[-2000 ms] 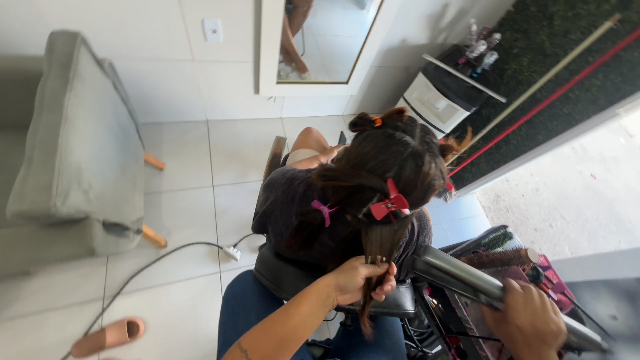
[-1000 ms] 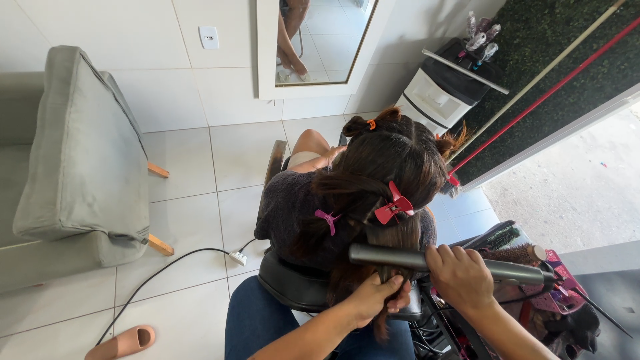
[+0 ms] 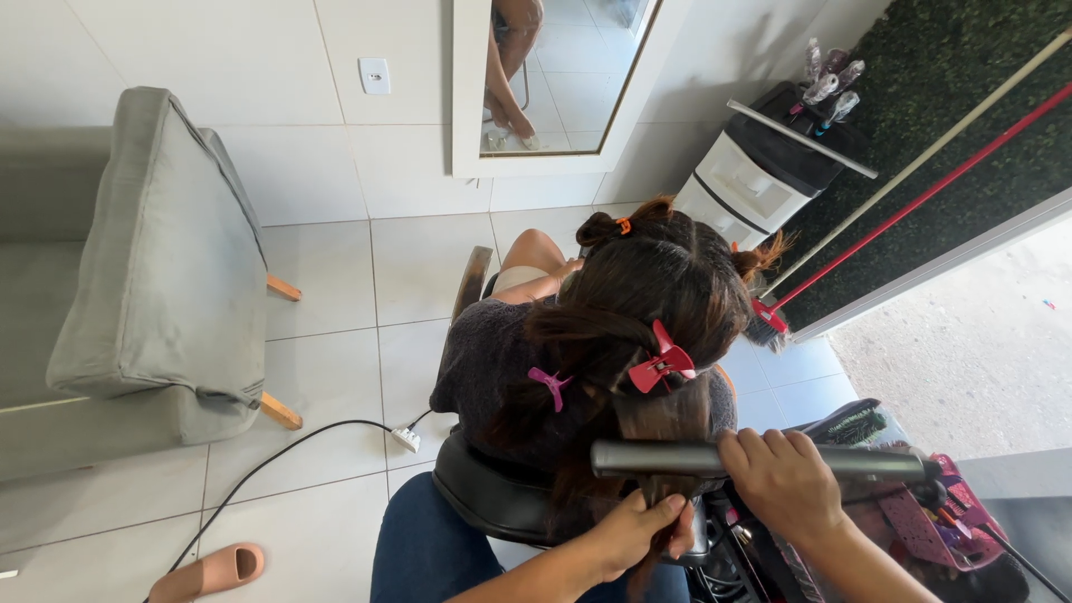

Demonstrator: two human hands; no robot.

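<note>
My right hand (image 3: pixel 783 481) is closed around a grey hair straightener (image 3: pixel 670 459), which lies across a flat section of dark hair (image 3: pixel 666 417) at the back of a seated person's head. Just below the plates, my left hand (image 3: pixel 641 532) pinches the lower part of that section between thumb and fingers. A red hair clip (image 3: pixel 662 360) holds hair above the section, and a purple clip (image 3: pixel 550 387) sits to its left. An orange clip (image 3: pixel 623 225) fastens a twisted bun on top. A dark towel or cape covers the person's shoulders.
The person sits on a black chair (image 3: pixel 481 494). At right are a pink basket (image 3: pixel 921 523), a round brush (image 3: pixel 850 427) and cables. A power cord with a white socket block (image 3: pixel 406 438) crosses the floor near a slipper (image 3: pixel 209 574). A grey armchair (image 3: pixel 176 260) stands left; a drawer unit (image 3: pixel 745 180) stands behind.
The straightener was off to the right of the hair two seconds ago, then came across the section. Since one second ago, it and my hands sit slightly lower along the hair.
</note>
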